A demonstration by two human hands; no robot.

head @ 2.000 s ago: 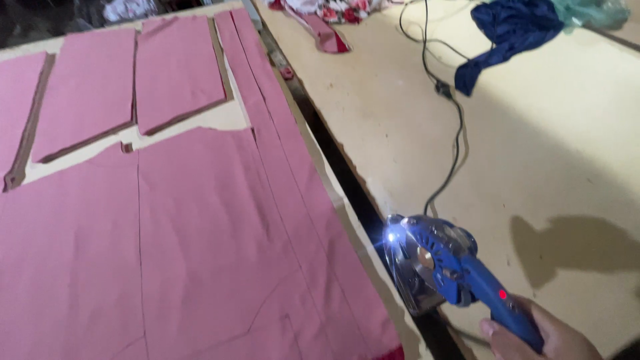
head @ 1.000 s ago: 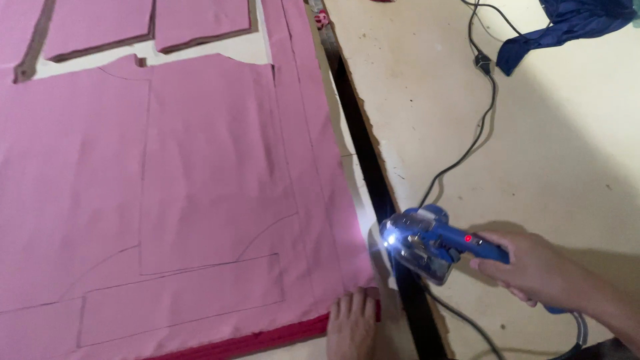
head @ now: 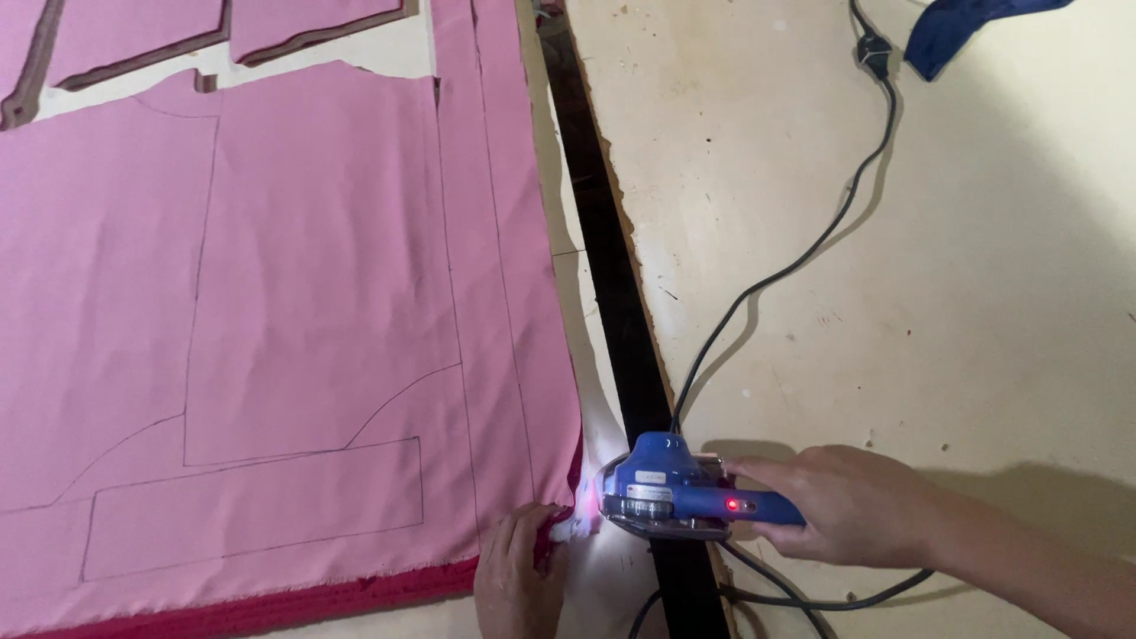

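Note:
A thick stack of pink fabric (head: 311, 266) with drawn pattern lines covers the left side, its lower edge dark red. At the stack's lower right corner, my left hand (head: 521, 568) grips the edge of the layers between thumb and fingers. My right hand (head: 834, 501) holds the handle of a blue electric rotary fabric cutter (head: 661, 488), with a red light on the handle. The cutter's front faces the fabric corner and lights it. Its blade is hidden from view.
A dark gap (head: 612, 293) runs between two pale tabletops (head: 887, 355). The black power cord (head: 754, 288) with a connector crosses the right tabletop. Dark blue fabric (head: 963, 31) lies at the top right. Cut pink pieces (head: 133, 35) are at the top left.
My left hand, out of view two seconds ago and on the corner one second ago, now grips the layers' edge. The cutter has turned to face the fabric corner. The view has shifted.

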